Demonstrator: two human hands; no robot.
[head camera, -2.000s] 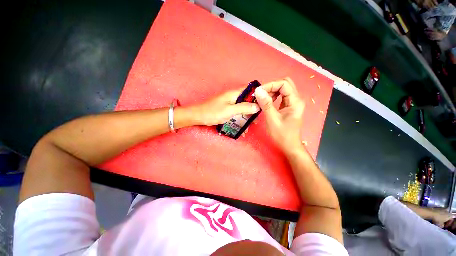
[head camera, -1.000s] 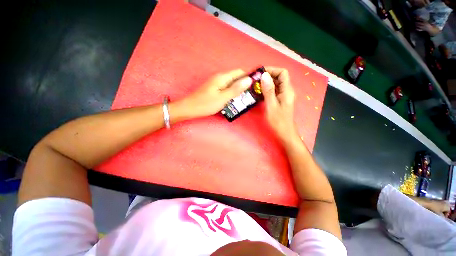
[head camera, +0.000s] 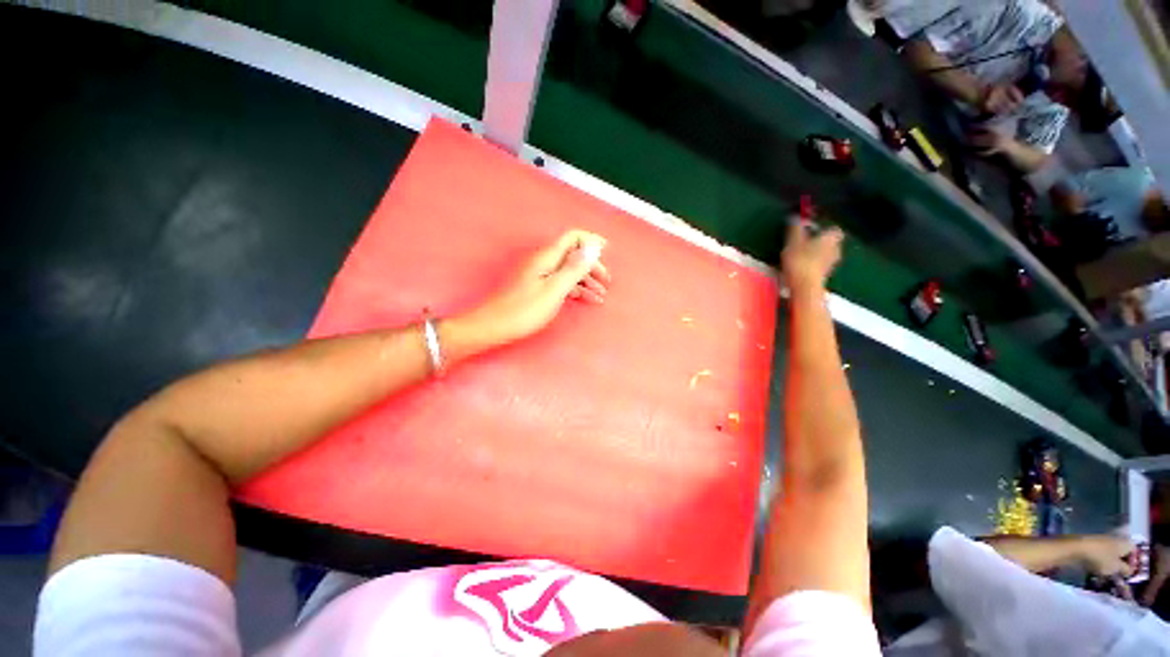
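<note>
My left hand (head camera: 561, 280) is over the red mat, palm partly up, with its fingers loosely curled and apart. No phone unit is in it; a pale spot at its fingertips is too small to identify. My right hand (head camera: 812, 254) is stretched out over the green conveyor belt, beyond the white edge. A small phone unit (head camera: 806, 208) with a bright red end is at its fingertips; the hand and unit are blurred, and the fingers hide part of the unit.
The red mat (head camera: 513, 424) bears tiny yellow scraps on its right side. Other red-and-black units (head camera: 925, 302) lie on the conveyor belt (head camera: 719, 180). A pale post (head camera: 516, 77) stands at the mat's far edge. At right are a neighbour's sleeve (head camera: 1014, 597) and a yellow heap (head camera: 1015, 513). People sit across the belt.
The phone unit has left my left hand. My right hand has moved away, up and right, from the mat to the belt. My left hand has stayed over the mat. The view has shifted.
</note>
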